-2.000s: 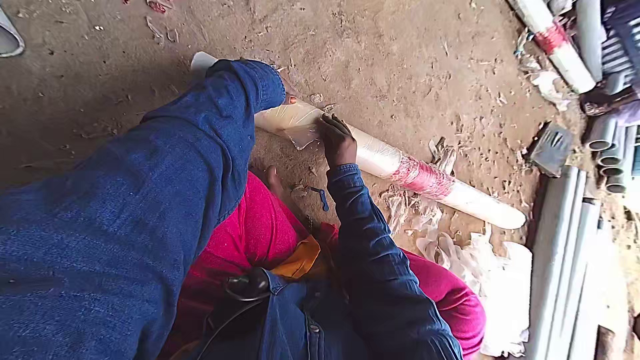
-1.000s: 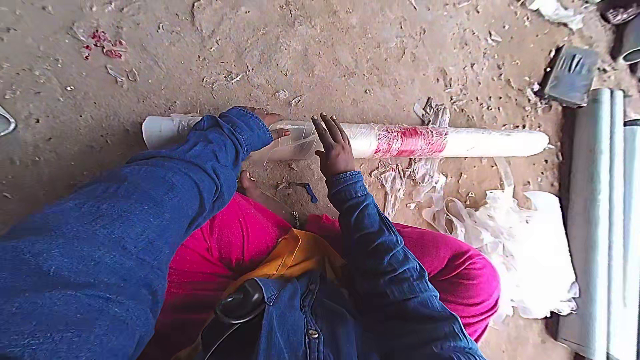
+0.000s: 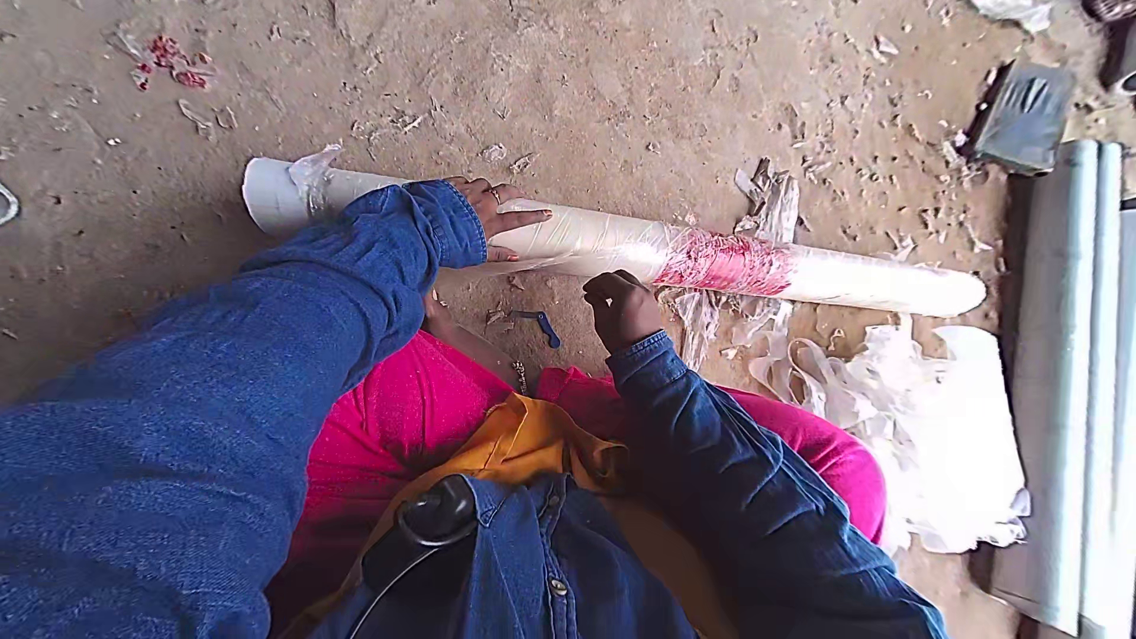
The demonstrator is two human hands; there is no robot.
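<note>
A long white roll (image 3: 577, 235) wrapped in clear plastic film lies across the ground in front of me, with a red band (image 3: 728, 262) around it right of its middle. Over the left half of the roll lies my left hand (image 3: 497, 217), palm down, its fingers spread on the film. My right hand (image 3: 621, 306) is just below the roll's near side, left of the red band, with curled fingers. A loose edge of film runs along the near side between the hands; whether the right fingers pinch it cannot be told. Some crumpled film (image 3: 315, 173) sticks up near the left end.
A small blue tool (image 3: 548, 328), perhaps a folding knife, lies on the ground near my foot. Crumpled white film (image 3: 887, 382) and a white sheet (image 3: 972, 444) are at the right. Beyond them lie long grey pipes or rolls (image 3: 1052, 382) and a grey block-like object (image 3: 1025, 115).
My right hand has come off the top of the roll to its near side, and its spread fingers have curled. My left hand stays on the roll. The view has turned.
</note>
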